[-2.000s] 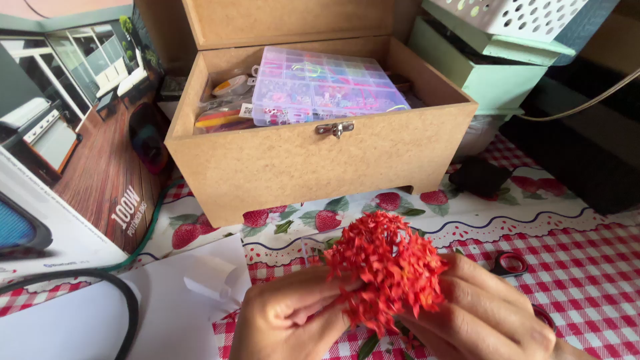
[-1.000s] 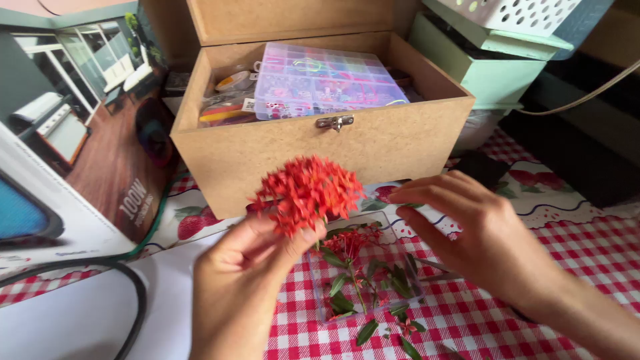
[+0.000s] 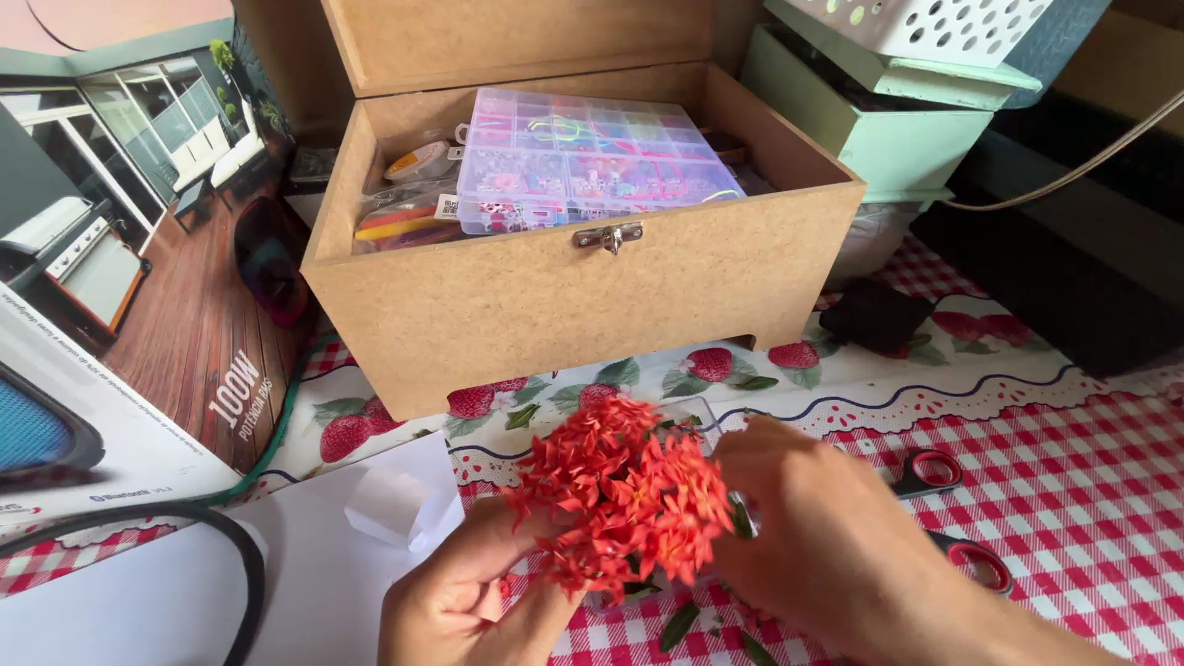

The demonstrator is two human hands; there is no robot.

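Observation:
A dense cluster of red flowers (image 3: 629,490) is held low in the middle of the head view. My left hand (image 3: 481,587) grips it from the lower left, fingers and thumb at its underside. At the cluster's right side is my right hand (image 3: 814,527), its fingertips hidden, so its hold cannot be told. Beneath the flowers, partly covered, lies a clear plastic container (image 3: 698,412), with green leaves (image 3: 680,626) by it. The red-and-black handles of scissors (image 3: 930,472) show beyond my right hand, their blades hidden.
An open wooden box (image 3: 592,305) stands behind, holding a compartmented bead organizer (image 3: 592,166). White paper (image 3: 305,555), a black cable (image 3: 252,573) and a printed carton (image 3: 166,388) are at the left. Green boxes (image 3: 888,148) and a black cloth (image 3: 874,314) are at the right.
My right hand has come in from the right to the flowers. One second ago it was apart from them, and the leafy sprigs over the container showed more fully.

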